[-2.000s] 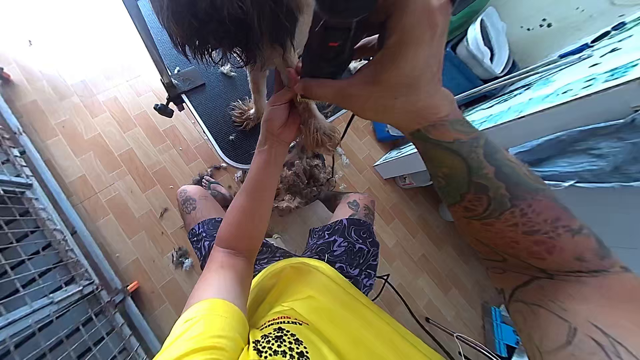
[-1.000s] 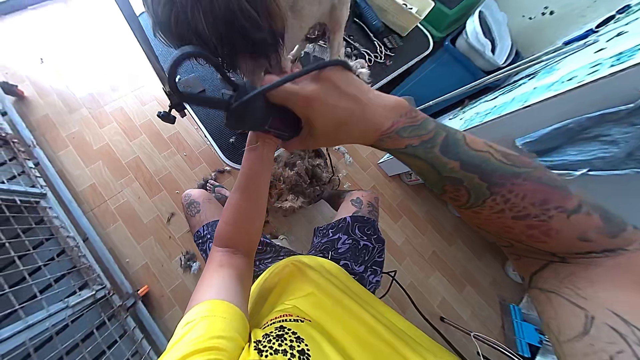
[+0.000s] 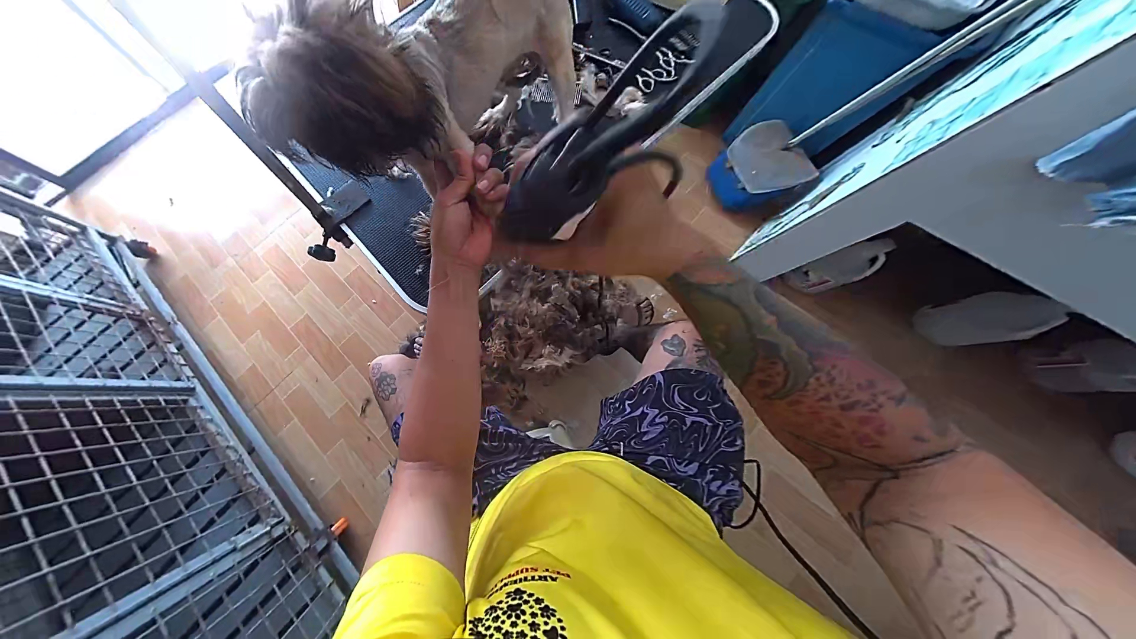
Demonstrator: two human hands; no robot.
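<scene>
A dog (image 3: 479, 53) with a dark shaggy head and short-clipped pale body stands on a black grooming table (image 3: 390, 222). My left hand (image 3: 466, 209) grips one of its front legs below the head, the paw partly hidden behind my fingers. Just right of it, my right hand (image 3: 612, 222) holds a black corded clipper (image 3: 550, 182); its cord loops up over the table, blurred. The blade end is hidden from view. Cut hair (image 3: 541, 319) is heaped on the floor between my legs.
A wire cage (image 3: 115, 426) stands at left. A table clamp with a knob (image 3: 324, 248) juts from the table's left edge. Right are a blue bin (image 3: 825, 71), a dustpan (image 3: 768, 160) and a white counter (image 3: 967, 169). A black cord (image 3: 799, 550) trails past my right thigh.
The clipper in my right hand has swung from across my left wrist to the right of my left hand. More of the dog's clipped body shows now.
</scene>
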